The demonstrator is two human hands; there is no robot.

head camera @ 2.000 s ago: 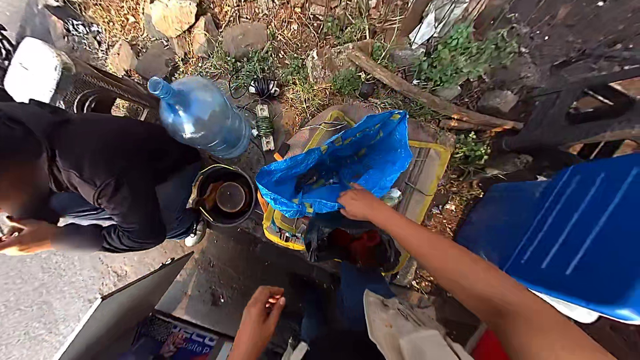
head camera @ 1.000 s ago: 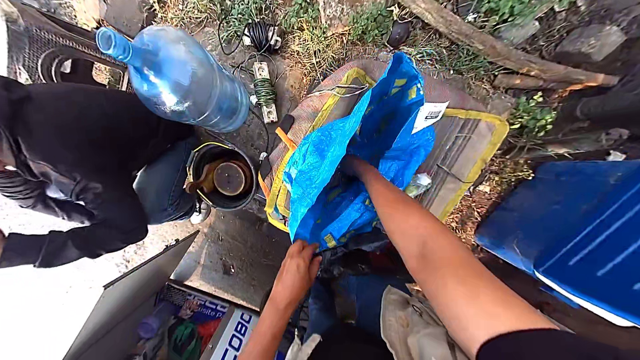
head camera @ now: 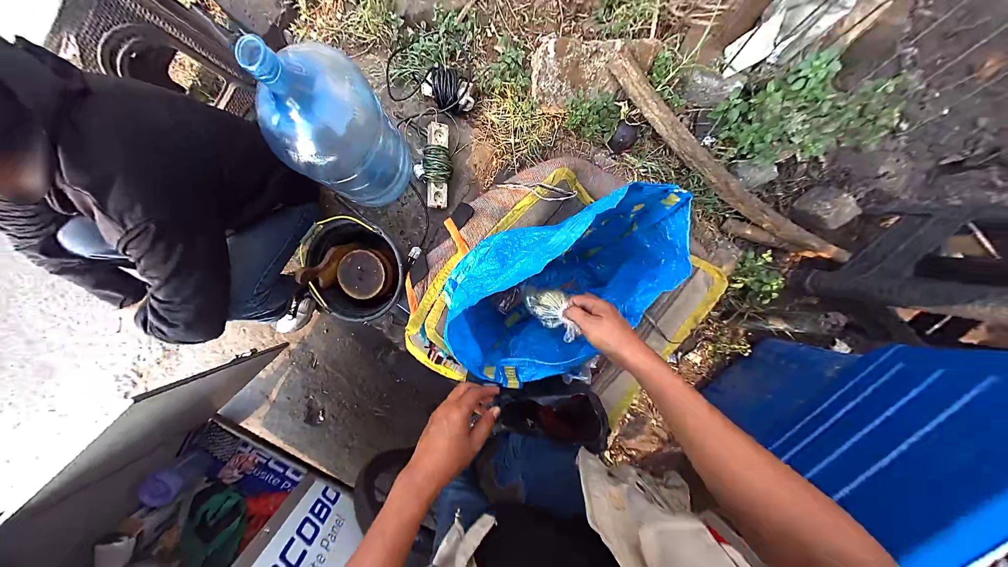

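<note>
A large blue woven plastic bag (head camera: 520, 256) gapes on a yellow-edged mat (head camera: 705, 295). Over its opening, my right hand (head camera: 602, 327) pinches the gathered top of a small clear plastic bag (head camera: 547, 305) with pale greenish contents. My left hand (head camera: 465, 425) is at the blue bag's near rim, fingers apart and slightly curled; whether a fingertip touches the rim is hard to tell. A black plastic bag (head camera: 583, 417) with something dark red in it lies just below the blue one. Other things deep in the blue bag are partly hidden.
A person in a black hooded jacket (head camera: 157, 181) crouches at left, beside a large blue water bottle (head camera: 335, 126) and a black bucket (head camera: 386, 303). A power strip (head camera: 437, 165) with green cord lies beyond. An open box (head camera: 295, 472) stands lower left, a blue plastic object (head camera: 890, 425) at right.
My right hand, deep inside the blue bag one second ago, has come up with the small clear bag. My left hand, which was on the near rim, has loosened its fingers.
</note>
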